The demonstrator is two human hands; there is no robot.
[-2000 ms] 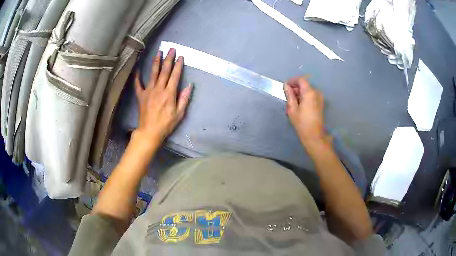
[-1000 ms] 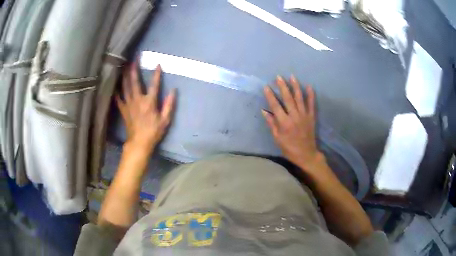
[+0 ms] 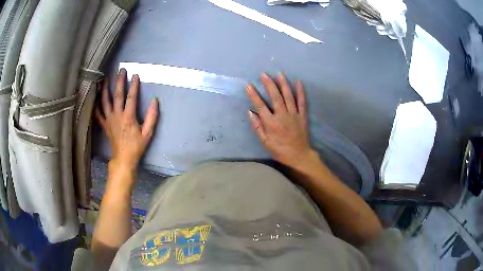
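Observation:
A shiny grey-white strip pattern (image 3: 180, 77) lies flat on the dark grey table (image 3: 201, 114), running left to right. My left hand (image 3: 126, 124) is palm down with fingers spread, its fingertips resting on the strip's left end. My right hand (image 3: 283, 124) lies palm down with fingers spread at the strip's right end, holding nothing. The strip's right end looks faint against the table, and I cannot tell exactly where it ends. A curved grey strip pattern (image 3: 347, 148) lies to the right of my right hand, partly hidden by the right forearm.
Tied pattern bundles (image 3: 47, 122) hang at the left. A thin white offcut (image 3: 265, 21) lies beyond the strip. A crumpled white bundle (image 3: 386, 18) is at the back right. A white many-sided piece (image 3: 429, 63) and a white stack (image 3: 410, 145) lie at the right.
My right hand has let go of the strip's right end and now lies spread flat. My left hand stays at the left end. The view has shifted, so the table things appear farther left.

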